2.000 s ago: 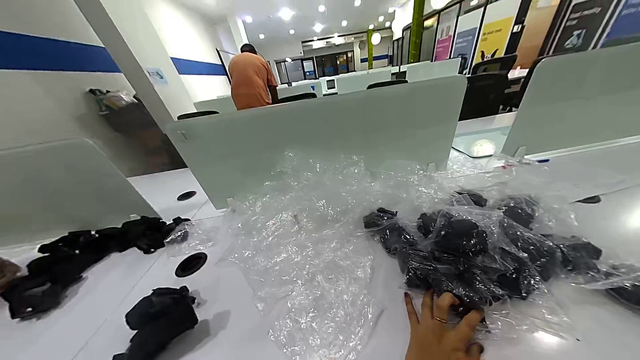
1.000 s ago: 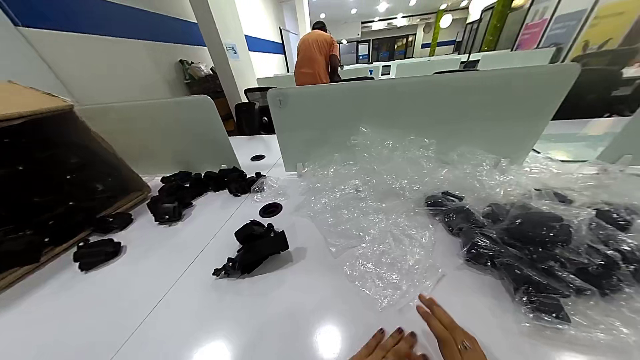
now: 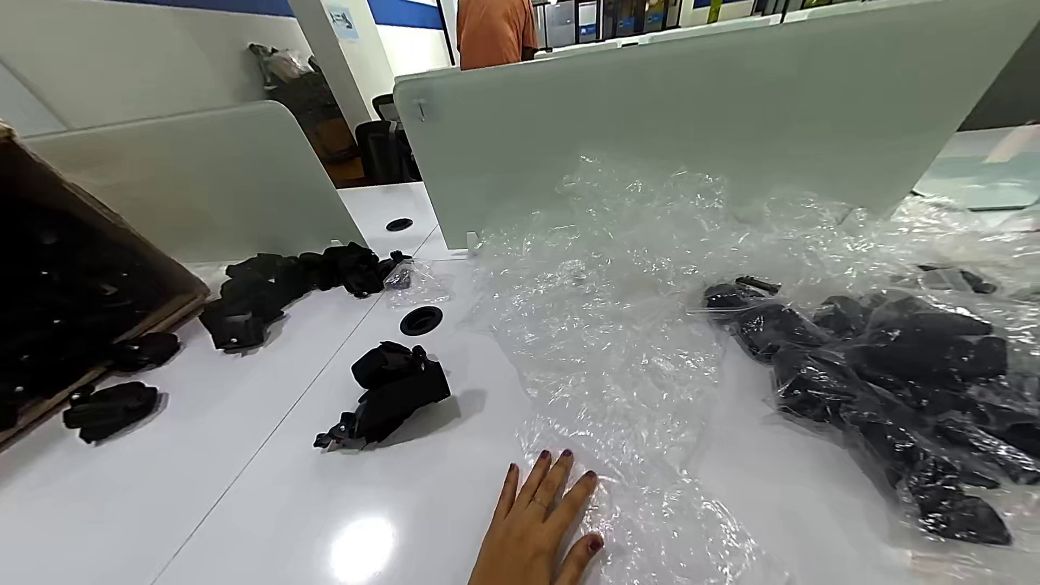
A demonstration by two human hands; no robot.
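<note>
My left hand (image 3: 538, 520) lies palm down at the lower middle, fingers apart, at the edge of a spread of crumpled clear plastic bags (image 3: 626, 325); it holds nothing. Up and left of it a black folded item of fabric or straps (image 3: 390, 394) rests alone on the white table. On the right, several black bundles in clear plastic (image 3: 910, 349) form a pile. More unwrapped black bundles (image 3: 268, 284) lie in a row at the left, and two others (image 3: 111, 410) sit beside a box. My right hand is out of view.
An open cardboard box (image 3: 154, 313) full of black items stands at the left edge. Frosted partitions (image 3: 691, 122) (image 3: 195, 179) bound the white table behind. Two round black cable grommets (image 3: 421, 320) are set in the tabletop. A person in an orange shirt (image 3: 491, 32) is beyond the partition.
The view has swung left and down since the first frame. Two hands showed at the bottom one second ago; now only my left hand shows, at the edge of the plastic.
</note>
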